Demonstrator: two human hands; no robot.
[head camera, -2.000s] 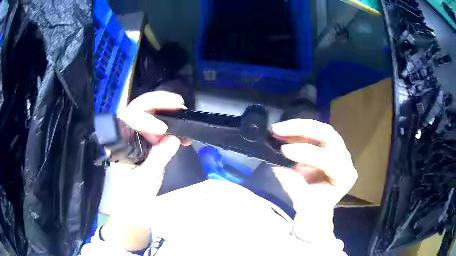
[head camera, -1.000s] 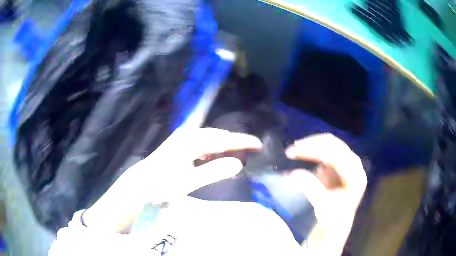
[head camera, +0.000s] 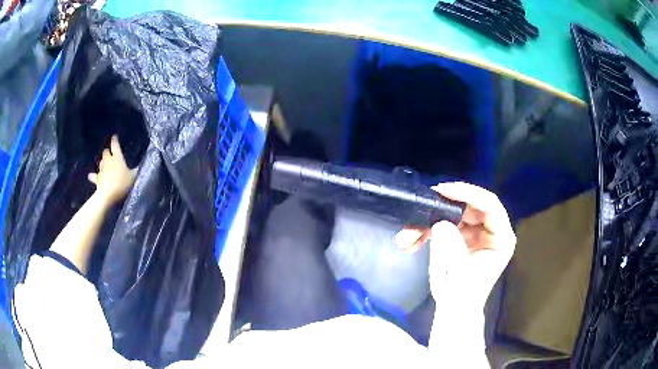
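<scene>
A black moulded bar part (head camera: 361, 189) lies across the view above my lap, its ridged face up, with a small boss on its far edge. My right hand (head camera: 476, 230) grips its right end between thumb and fingers; whether it is one part or several held together I cannot tell. My left hand (head camera: 114, 169) is inside the open mouth of the black plastic bag (head camera: 162, 86), fingers apart, with nothing seen in it. The bag's dark inside hides what lies under the fingers.
A blue lattice crate (head camera: 234, 144) surrounds the bag. The green bench (head camera: 325, 13) has black bars (head camera: 490, 18) laid side by side. A dark tray (head camera: 602, 216) heaped with black parts is at right, a brown carton (head camera: 552, 277) beside it. A blue bin (head camera: 472, 108) stands below.
My left hand has let go of the part and moved left into the bag. My right hand still holds a black part. The view has shifted, showing more of the bag and bench.
</scene>
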